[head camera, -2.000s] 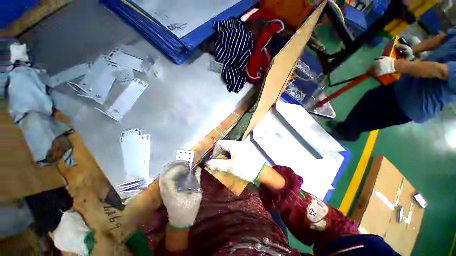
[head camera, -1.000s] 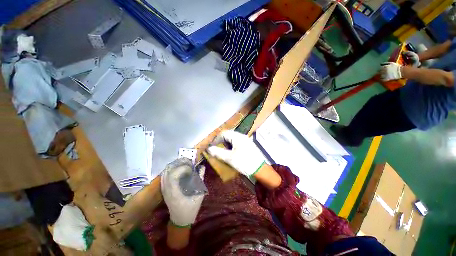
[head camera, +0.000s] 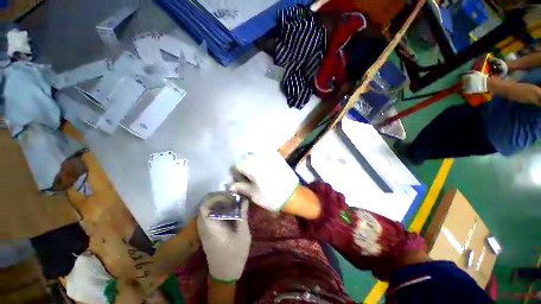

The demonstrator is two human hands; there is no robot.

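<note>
My left hand [head camera: 225, 237], in a white knitted glove, holds a metal plate [head camera: 225, 208] over my lap at the table's front edge. My right hand [head camera: 267, 180], also gloved, is at the upper end of that plate with its fingers curled; whether it holds a pad is hidden. Stacked plates [head camera: 168, 187] lie on the table left of my hands, near the front edge. Loose overlapping metal plates [head camera: 155, 111] lie farther back on the left.
Pale blue-grey rags [head camera: 34, 101] lie on the left, a spare white glove [head camera: 88, 279] at lower left. Blue-edged sheets [head camera: 228, 50], striped cloth [head camera: 295, 56] and red cloth [head camera: 332, 71] are at the back. A cardboard flap [head camera: 371, 74] and white-lined tray [head camera: 368, 172] stand right. A person [head camera: 504, 119] handles orange-red equipment.
My right hand has moved left and closer to my left hand. The tan pad seen in it before no longer shows. The plate in my left hand is turned to another angle.
</note>
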